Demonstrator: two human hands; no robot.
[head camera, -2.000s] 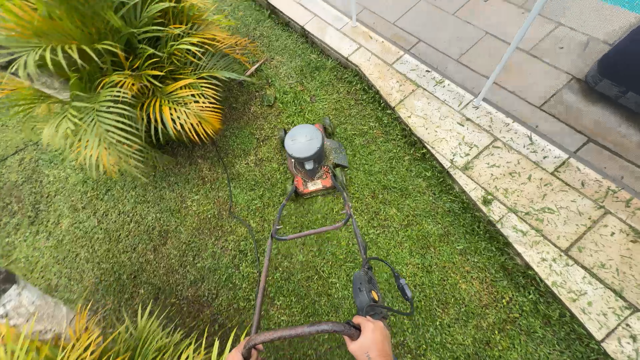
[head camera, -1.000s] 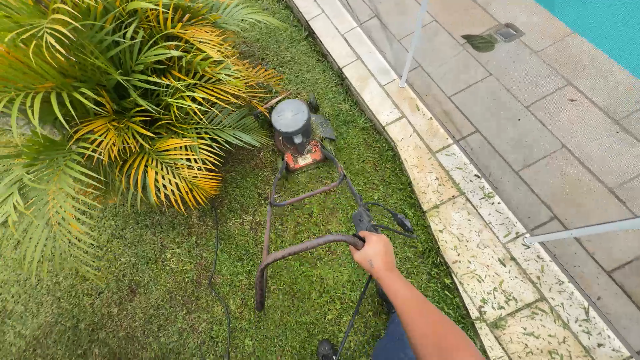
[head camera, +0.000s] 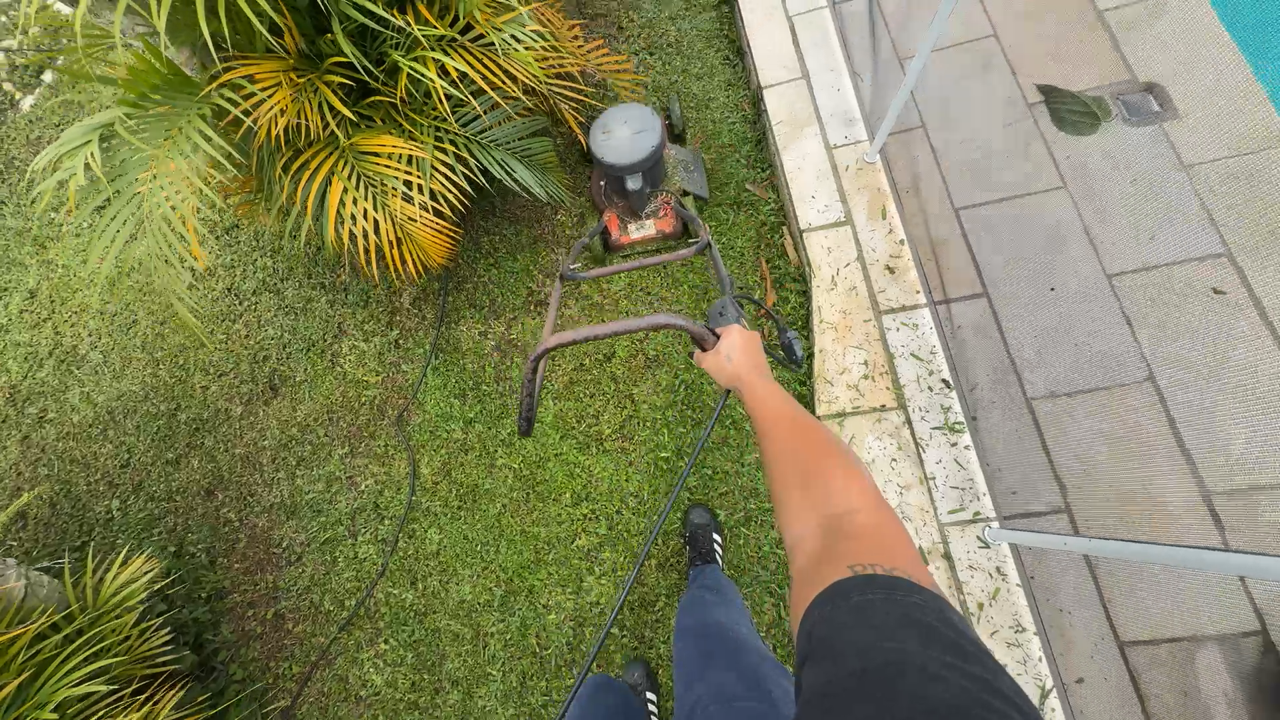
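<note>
My right hand (head camera: 738, 358) is closed around the right end of the rusty metal handlebar (head camera: 620, 328) of an electric lawn mower (head camera: 632, 170). The mower has a grey round motor cover and an orange-red deck, and stands on the grass between a palm and the stone edging. Just ahead of my hand a black switch box (head camera: 726, 312) sits on the handle, with a looped cable and plug connector (head camera: 791, 346) hanging to its right. A black power cord (head camera: 652, 535) runs from near my hand down past my legs. My left hand is out of view.
Yellow-green palm fronds (head camera: 390, 190) hang beside the mower on the left. Pale stone edging (head camera: 850, 330) borders the lawn on the right, with a mesh fence and white poles (head camera: 915, 75) beyond. A cord (head camera: 405, 440) lies across the grass; another plant (head camera: 90, 640) grows lower left.
My left hand was on the handlebar two seconds ago and has let go, leaving the view. My right hand keeps its hold. The mower now stands closer to the palm and edging.
</note>
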